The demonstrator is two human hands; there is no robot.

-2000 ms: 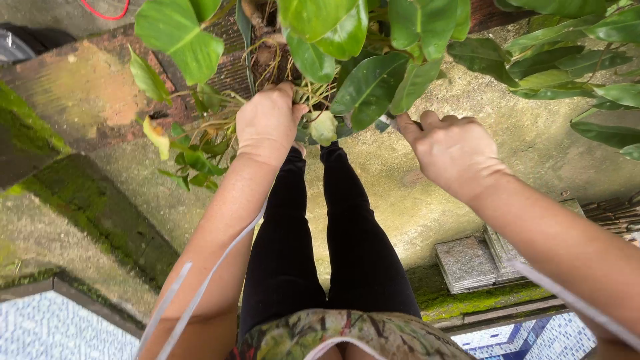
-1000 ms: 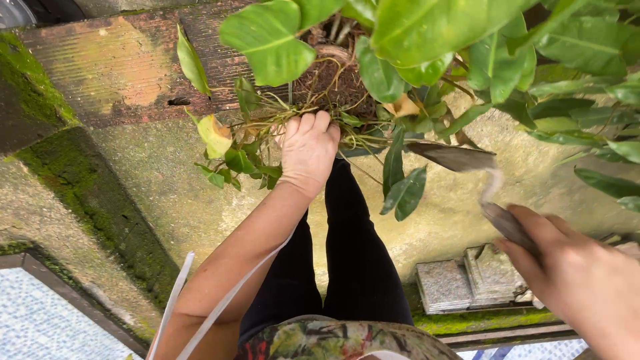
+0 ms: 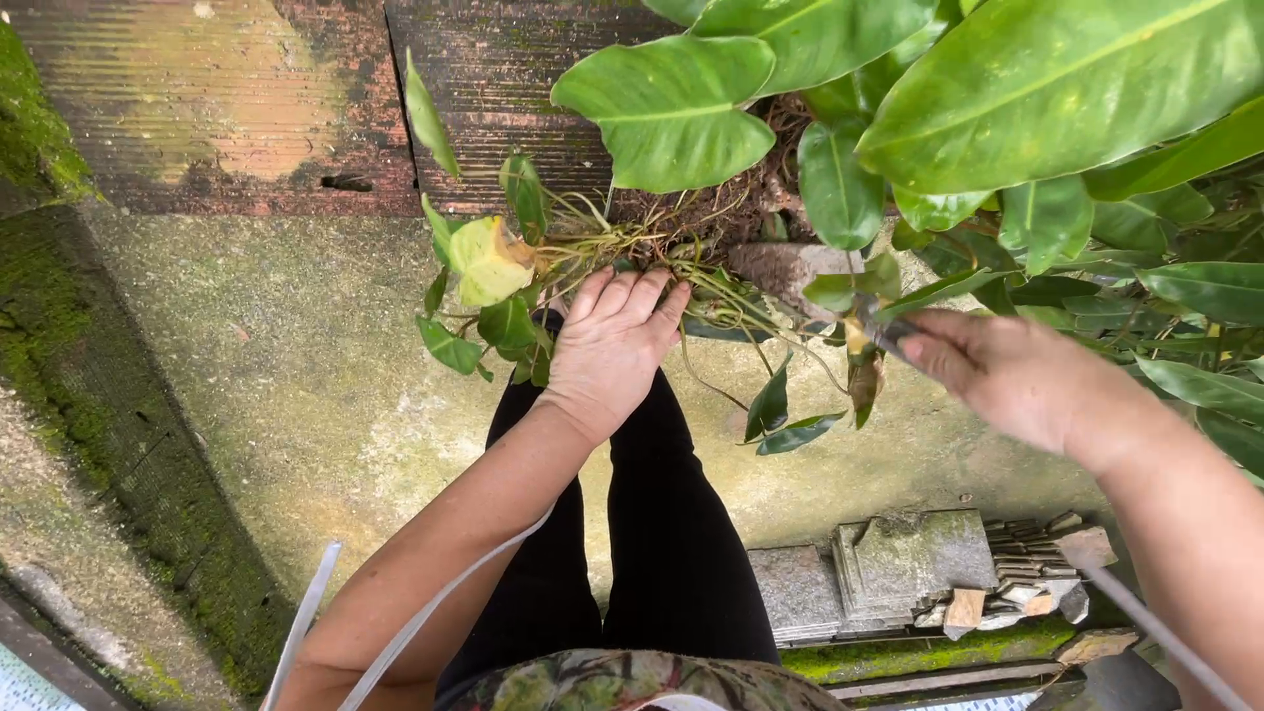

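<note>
My left hand [image 3: 617,346] rests on the trailing stems and roots [image 3: 632,247] at the near side of a leafy potted plant; its fingertips are partly hidden among them. My right hand [image 3: 1007,375] grips the handle of a garden trowel, whose metal blade [image 3: 795,272] reaches leftward against the dark soil [image 3: 731,212]. Large green leaves [image 3: 681,109] hang over the soil and hide much of it. A yellowed leaf [image 3: 489,262] lies left of my left hand. Of the pot, only a bit of dark rim shows under the stems.
Ribbed, weathered clay blocks [image 3: 217,109] lie behind the plant. A mossy curb [image 3: 128,425] runs down the left side of the concrete floor [image 3: 326,395]. Stacked stone tiles [image 3: 913,568] stand at the lower right. More foliage [image 3: 1215,336] fills the right side.
My right hand, low at the right with the trowel a second ago, has moved up toward the plant, and the blade is now at the soil. My left hand stays at the stems.
</note>
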